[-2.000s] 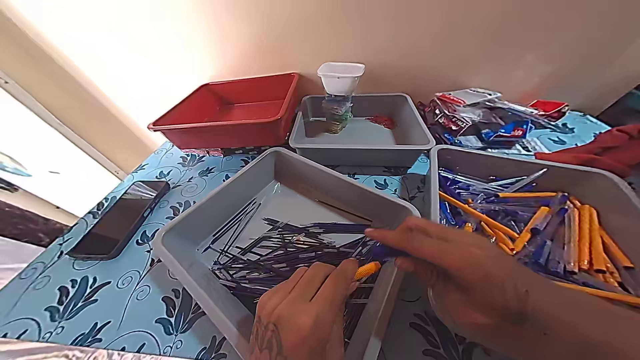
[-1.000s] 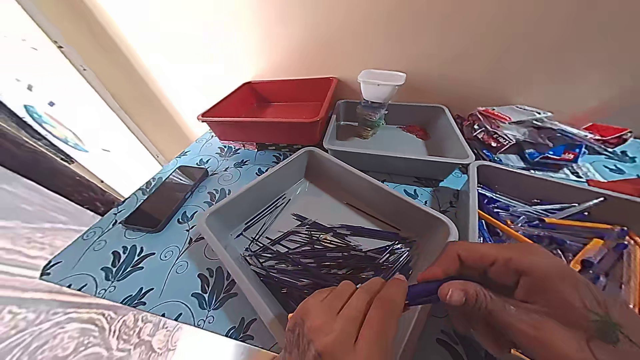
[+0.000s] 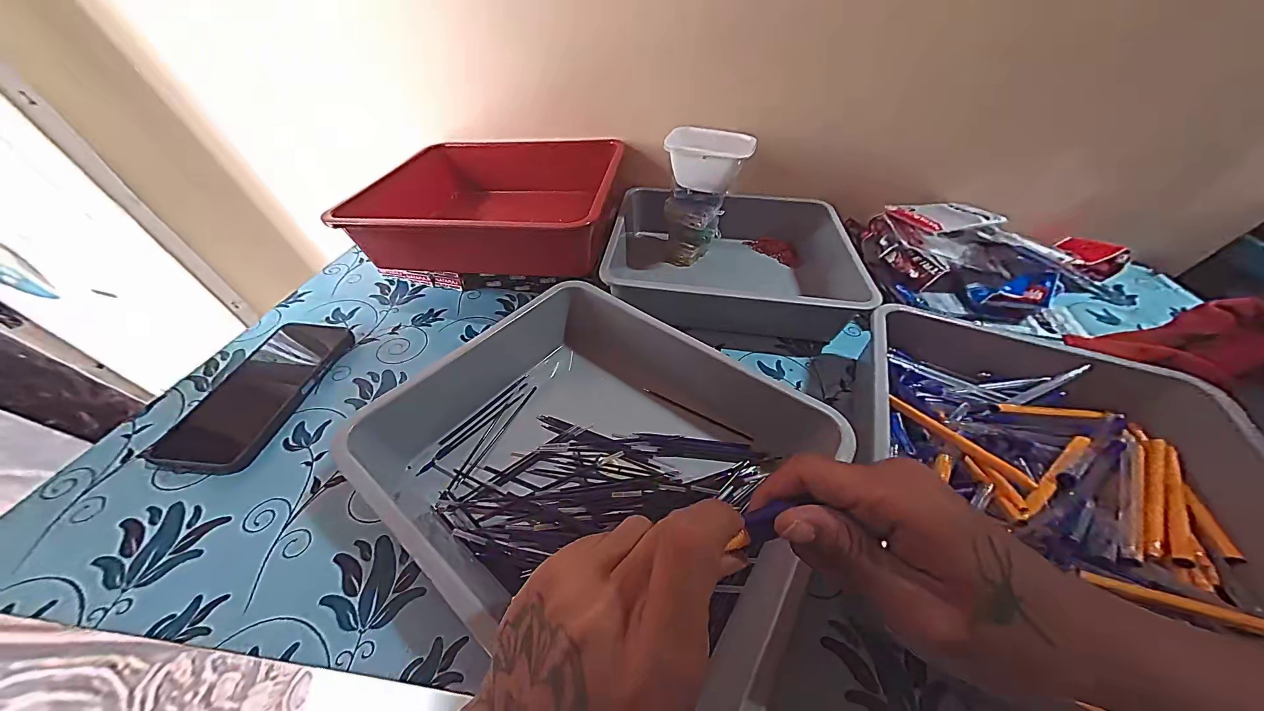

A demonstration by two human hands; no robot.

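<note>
Over the right side of a grey plastic tray (image 3: 395,504), my left hand (image 3: 632,592) and my right hand (image 3: 869,553) meet. Between them is a dark blue pen part (image 3: 765,518), pinched by my right fingers. My left fingers close on an orange pen piece (image 3: 738,541) at its end; whether the two parts are joined cannot be told. Many thin pen refills (image 3: 592,474) lie in the tray below. To the right, a second grey tray (image 3: 987,331) holds orange, blue and clear pen barrels (image 3: 1155,494).
A red tray (image 3: 474,232) stands at the back left. Beside it, a grey tray (image 3: 741,301) holds stacked cups topped by a white tub (image 3: 709,158). Plastic packets (image 3: 948,262) and a red cloth (image 3: 1185,341) are at the right. A smartphone (image 3: 252,400) lies at the left.
An orange piece showed between my hands two seconds ago; one second ago only the blue part showed there, and now both show. Both hands stay together over the tray.
</note>
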